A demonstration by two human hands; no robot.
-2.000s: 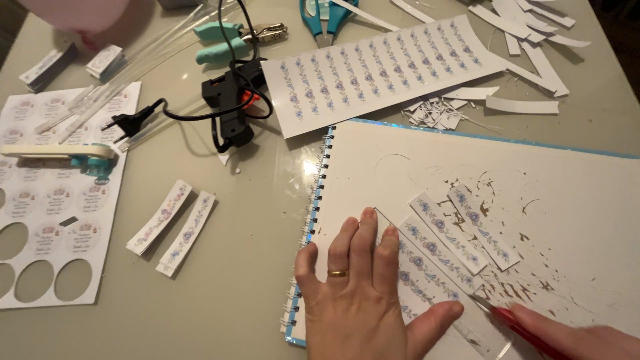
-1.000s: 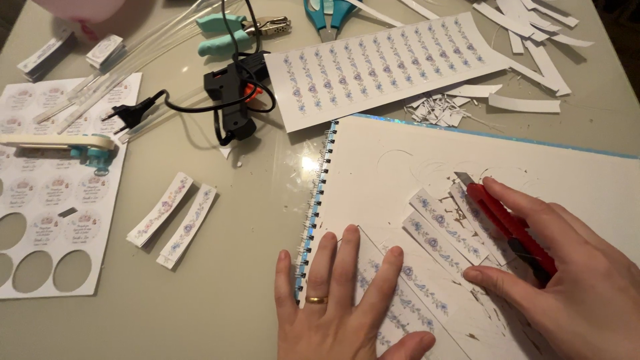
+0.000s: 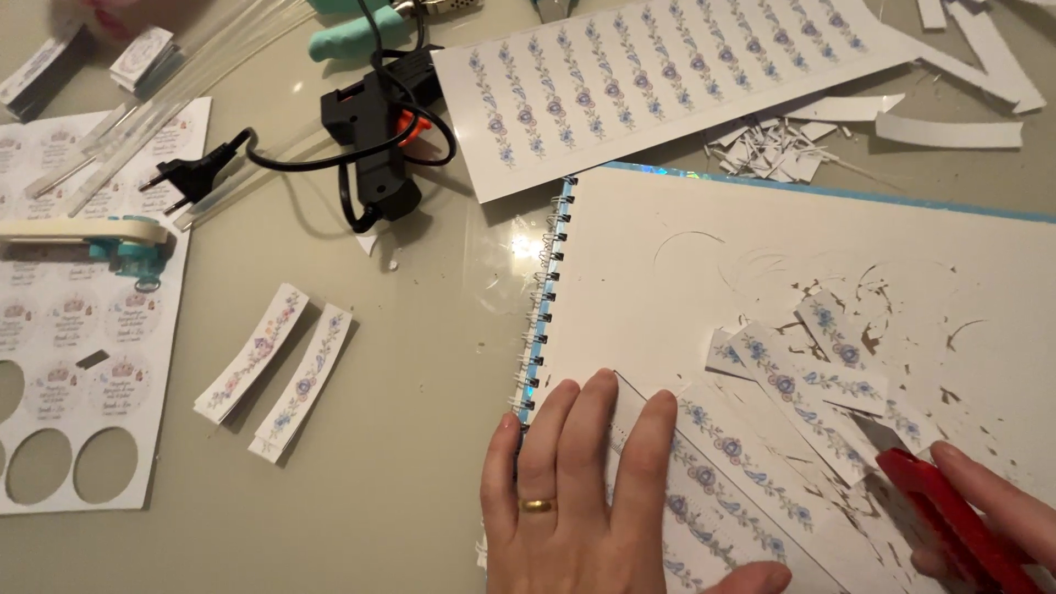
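My left hand [image 3: 586, 495], with a gold ring, lies spread flat at the lower middle, pressing a clear straight-edged ruler on a printed floral sheet [image 3: 701, 511]. Under these lies a spiral-bound pad [image 3: 643, 223] with cut marks. At the lower right my right hand [image 3: 990, 520] grips a red utility knife [image 3: 932, 495], its blade out and over the cut floral strips [image 3: 792, 388]. Several strips overlap there, one short piece lying across the others. The fingers of my right hand are partly outside the view.
A black glue gun [image 3: 379, 140] with its cable and plug lies at the upper left, beside a larger floral sheet [image 3: 610, 82]. Two folded floral strips [image 3: 301, 384] lie left of the pad. White paper scraps [image 3: 771, 148] sit above it; a sheet with round holes [image 3: 165, 346] is at far left.
My right hand with the knife has moved down and right from the upper strips. The loose strips have shifted, and some now lie crosswise. The view is closer.
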